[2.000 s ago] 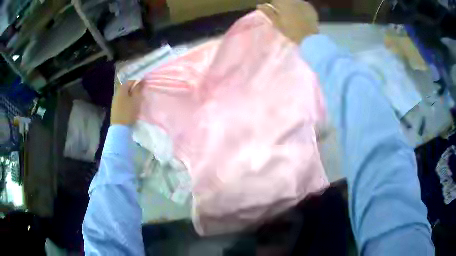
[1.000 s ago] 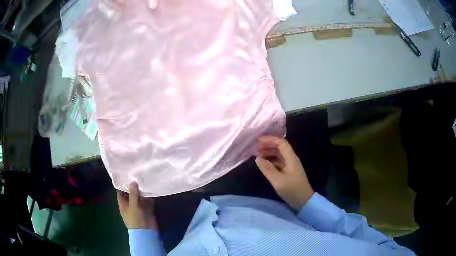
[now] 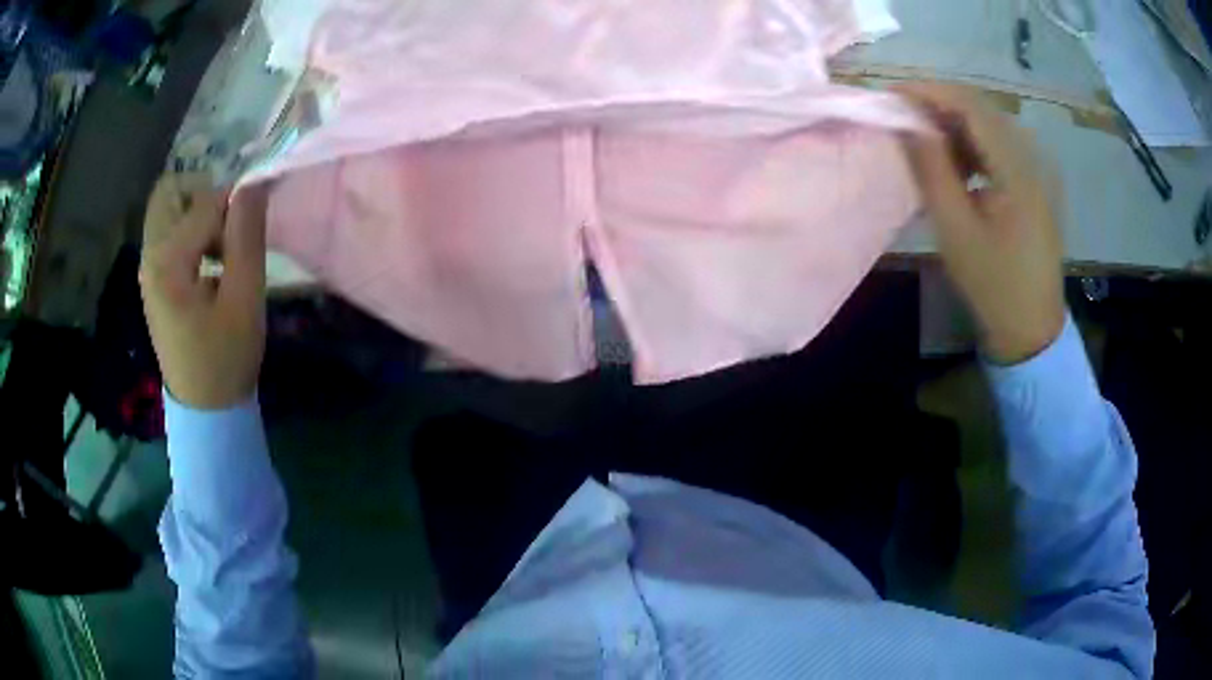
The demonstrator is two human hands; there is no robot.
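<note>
The pink top (image 3: 452,253) lies partly on the worktable (image 3: 930,47), its lower part lifted and hanging over the near edge. Its hem is held spread sideways, and the inner side of a panel with a slit in the middle shows. White sleeve edges show at the top left and right. My left hand (image 3: 210,272) grips the hem at its left end. My right hand (image 3: 986,213) grips the hem at its right end and is slightly blurred.
A white paper sheet (image 3: 1154,80) lies at the table's right. Dark thread snips (image 3: 1151,166) lie beside it, with another small dark tool (image 3: 1022,43) farther in. A measuring tape strip runs behind my right hand. Green floor (image 3: 346,571) shows below left.
The top has moved away from me and its hem is now raised and stretched wide, showing the inside. My right hand has closed on the hem, and both hands are farther apart.
</note>
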